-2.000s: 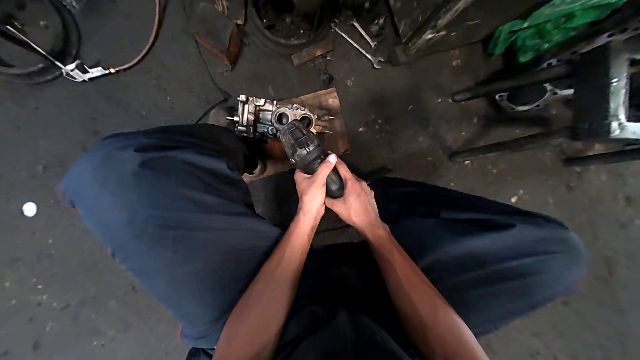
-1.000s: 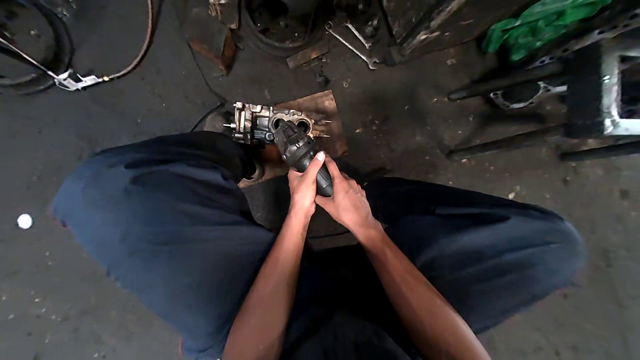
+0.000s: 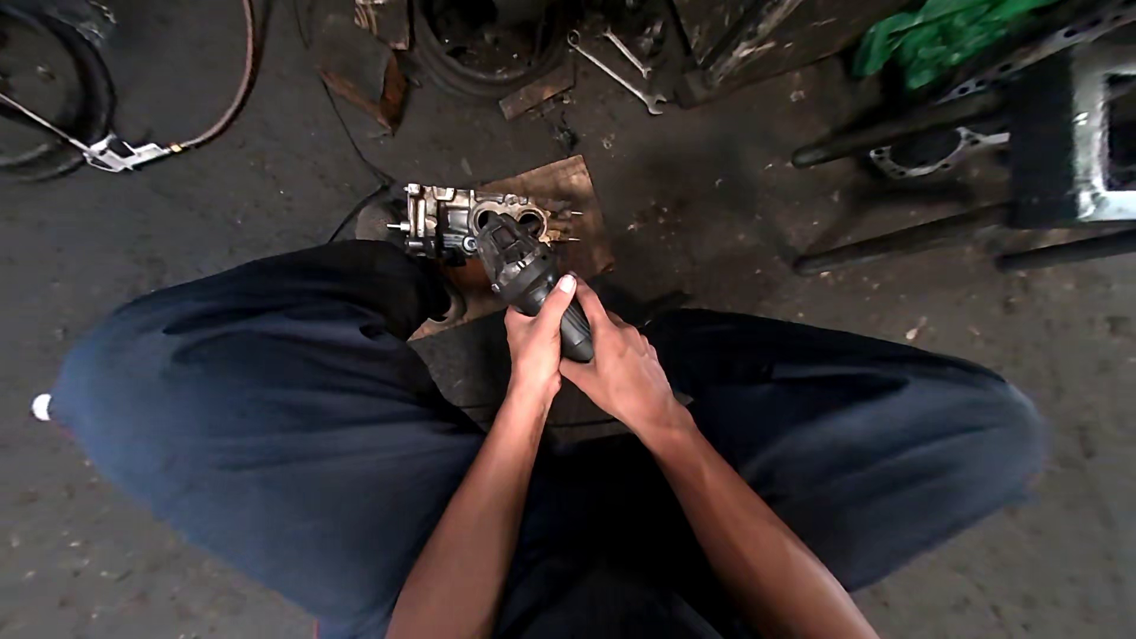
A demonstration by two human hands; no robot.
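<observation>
Both my hands grip a dark handheld power tool (image 3: 525, 275), seen from above between my knees. My left hand (image 3: 534, 342) closes on its left side, thumb on top. On the right side my right hand (image 3: 621, 359) wraps the rear of the body. The tool's front end lies over a metal engine part (image 3: 441, 216) with round bores, possibly a carburetor or small cylinder block; whether they touch is hidden. That part rests on a stained wooden board (image 3: 572, 182) on the floor.
Beyond the board lie a wheel rim (image 3: 484, 84), a combination wrench (image 3: 612, 71) and a wood block (image 3: 537, 91). An air gun (image 3: 124, 155) with a hose is at upper left. At right stand a metal frame (image 3: 1087, 133) with dark legs and a green plastic bag (image 3: 941, 44).
</observation>
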